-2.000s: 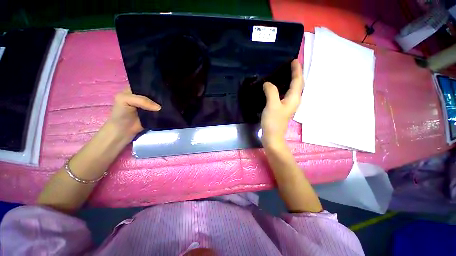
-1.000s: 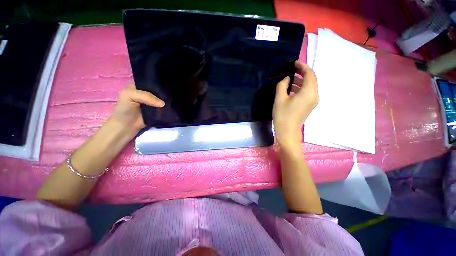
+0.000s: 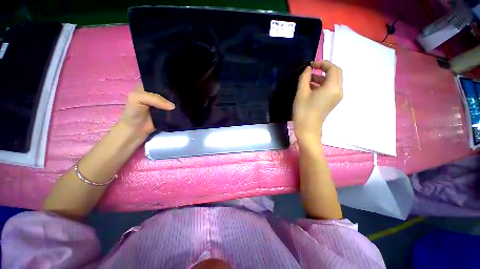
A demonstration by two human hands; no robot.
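A glossy black tablet [image 3: 237,68] is held tilted over the pink bench, with a small white label [image 3: 282,29] at its upper right. A silver-grey strip [image 3: 221,141] shows along its lower edge. My left hand [image 3: 145,109] grips the tablet's lower left side, thumb on the front; its other fingers are mostly hidden behind. My right hand [image 3: 317,97] is at the tablet's right edge, thumb and forefinger closed together there. Whether they pinch the edge or a thin film is too small to tell.
White sheets [image 3: 363,94] lie at the right on the pink bench [image 3: 100,63]. Another dark tablet [image 3: 23,79] lies on white material at the left. A translucent white bag or film [image 3: 381,192] hangs at the near edge. A blue-screened item [image 3: 473,105] is at the far right.
My right hand has moved right, off the tablet's front to its edge, and its thumb and forefinger have come together. The tablet has shifted slightly up and right with my left hand.
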